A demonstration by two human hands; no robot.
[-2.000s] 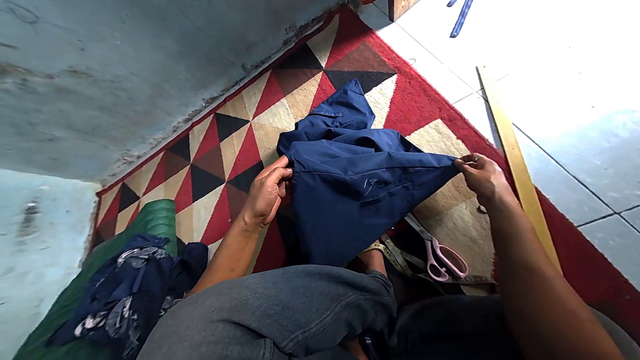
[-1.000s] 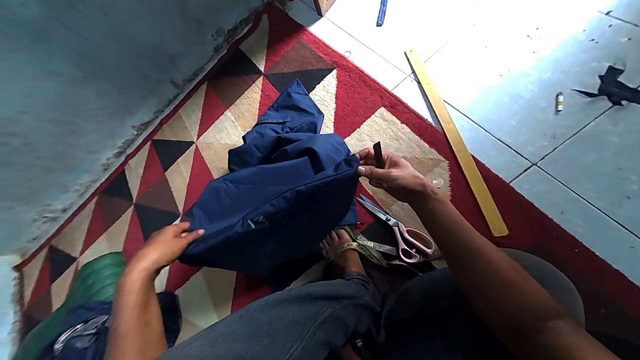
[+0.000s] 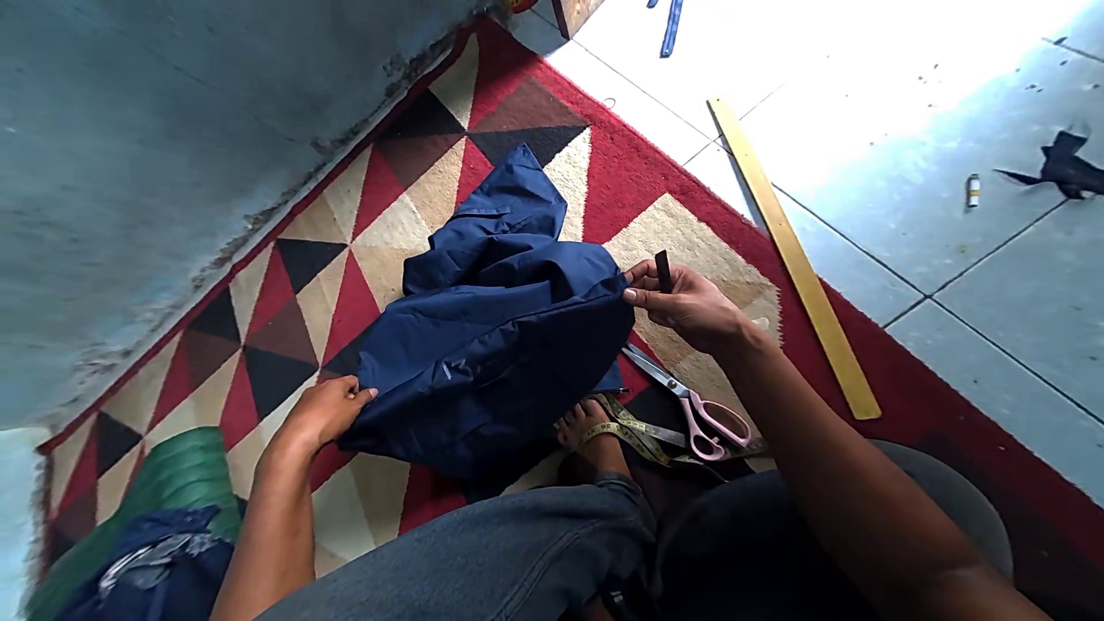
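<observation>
Navy blue fabric with a small light mark lies bunched over the rug, its near part stretched between my hands. My left hand pinches its left edge. At the right end my right hand grips the fabric between thumb and fingers, and a small dark flat piece sticks up from the same fingers. Scissors with pink handles lie just below my right hand, blades towards the fabric. A yellow tape measure runs beside them and across my bare foot.
A long yellow ruler lies across the rug's edge and the tiles. Black fabric scraps and a small cylinder are on the tiled floor. A green roll and dark patterned cloth lie at lower left, near the wall.
My left hand has shifted its hold to the lower left of the fabric since two seconds ago. The dark piece now shows in my right hand. The view has swung somewhat.
</observation>
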